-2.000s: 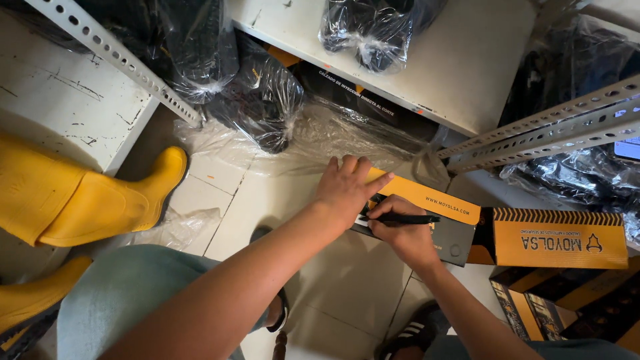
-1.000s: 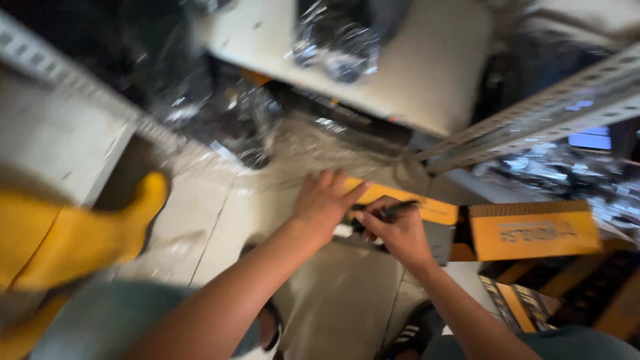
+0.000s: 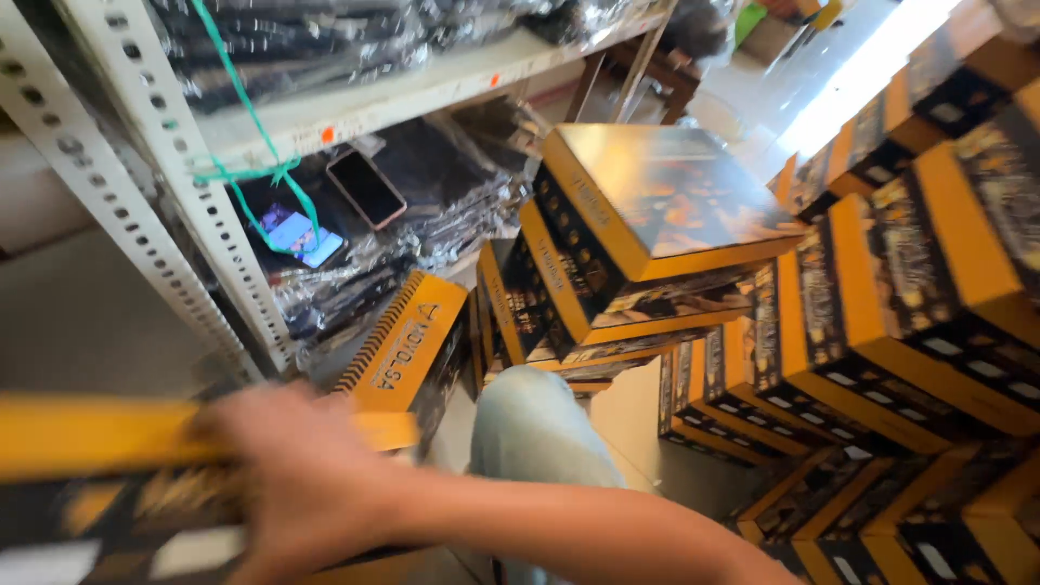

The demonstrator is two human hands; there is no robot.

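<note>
My right hand point(image 3: 301, 471), blurred, grips the edge of a black and orange cardboard shoebox point(image 3: 97, 439) at the lower left. The forearm crosses the bottom of the view. White labels show on the box's near side. Whether a pen is still in this hand cannot be seen. My left hand is outside the view. Just beyond my right hand stands an orange Moyolsa shoebox point(image 3: 406, 349) with a striped edge. A stack of similar boxes point(image 3: 650, 203) rises behind my knee.
Tall rows of shoeboxes point(image 3: 861, 349) fill the right side. At the left stands a perforated metal shelf post point(image 3: 187, 187) with green twine point(image 3: 280, 171) tied on. Two phones point(image 3: 366, 188) lie on plastic-wrapped goods beside it.
The view has swung far to the right. My right hand was writing with a black pen on a box that my left hand steadied; now it grips a box, and my left hand is out of view.
</note>
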